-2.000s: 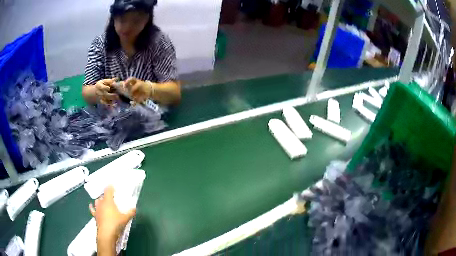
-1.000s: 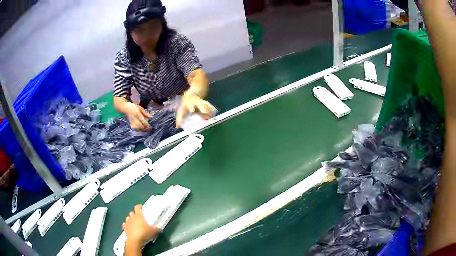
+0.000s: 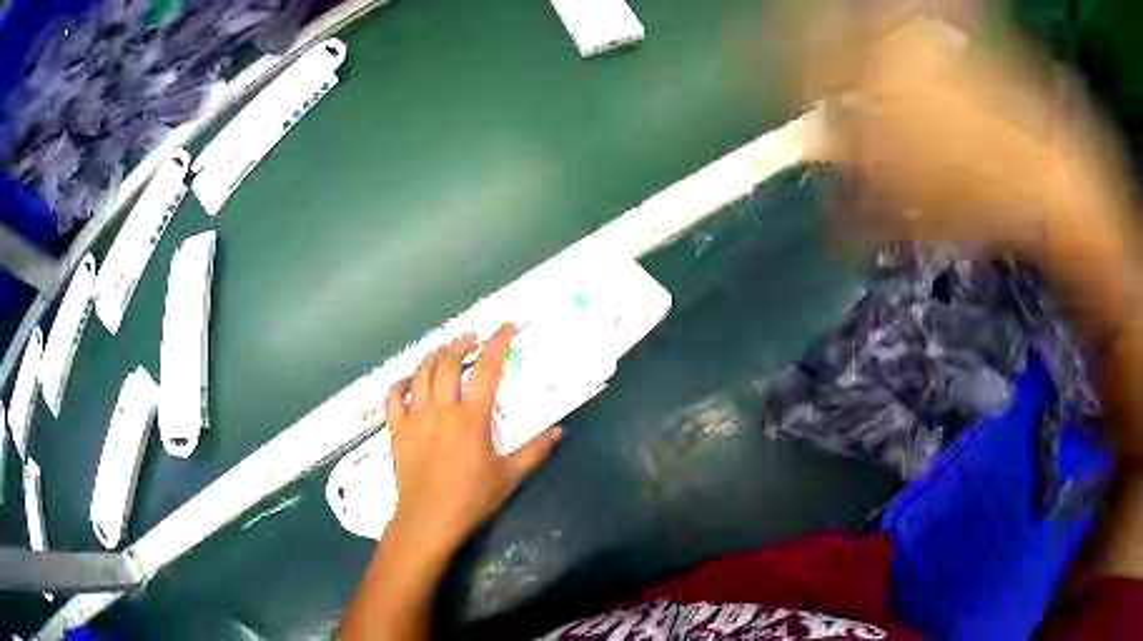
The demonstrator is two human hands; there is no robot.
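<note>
My left hand lies on several white plastic units that overlap on the bench, against the conveyor edge rail. One rounded end with a small slot shows to the left of the hand. My right hand is a strong blur at the upper right, above the pile of polybags; its fingers and anything in them cannot be made out.
More white units lie on the green conveyor belt at the left, one at the top. The edge rail runs diagonally. A frame post is lower left. A blue bin is lower right. Another polybag heap is upper left.
The view has tilted down. My left hand and the white units have come off the belt onto the bench. My right hand has come over the right-hand pile. The person opposite is out of view.
</note>
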